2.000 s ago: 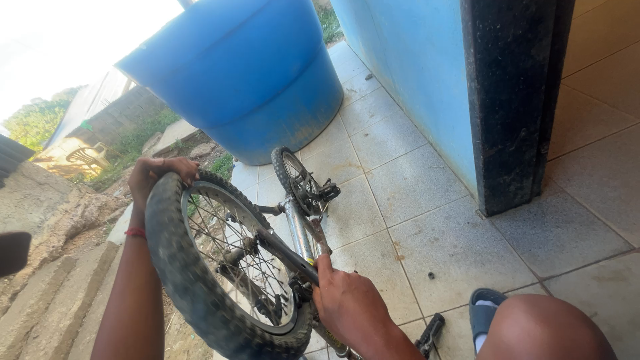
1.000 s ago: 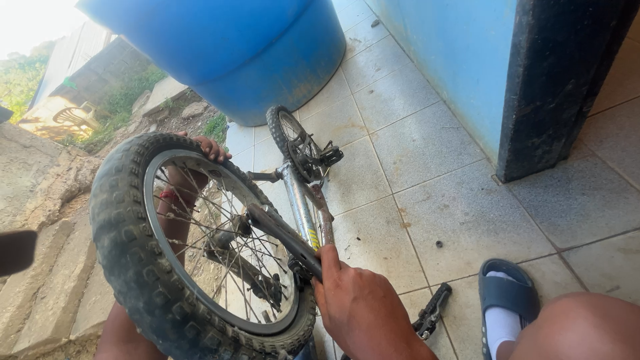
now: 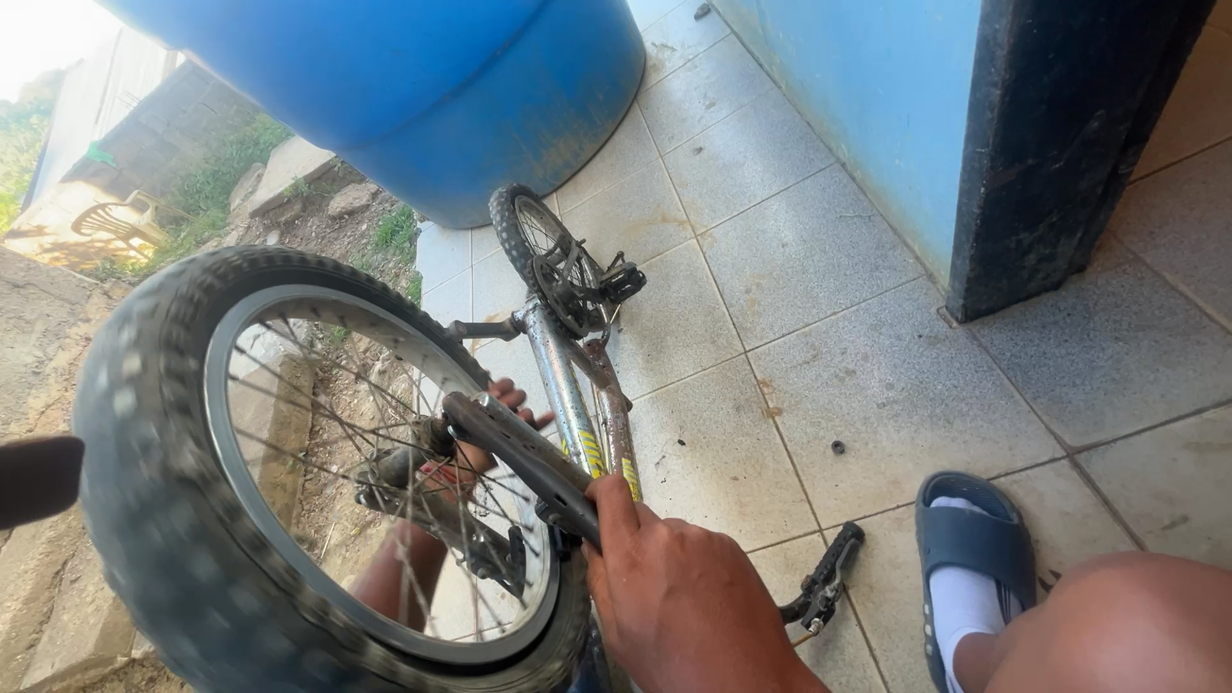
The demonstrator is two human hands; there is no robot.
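Observation:
A small bicycle lies tipped on the tiled floor, its knobby front wheel raised toward me at the left. My right hand is closed around the dark fork leg beside that wheel. Behind the spokes is my left hand, its fingers apart near the frame's silver tube; the wheel partly hides it. Farther back are the rear wheel and a pedal. A handlebar grip with brake lever rests low by the floor, right of my right hand.
A large blue plastic tank stands behind the bicycle. At the right are a blue wall with a dark end and my sandaled foot. Rough ground and concrete steps lie left; a small nut-like piece is on the tiles.
My left hand has left the top of the tyre, where it was two seconds ago, and is now behind the spokes near the frame. My right hand stays on the fork.

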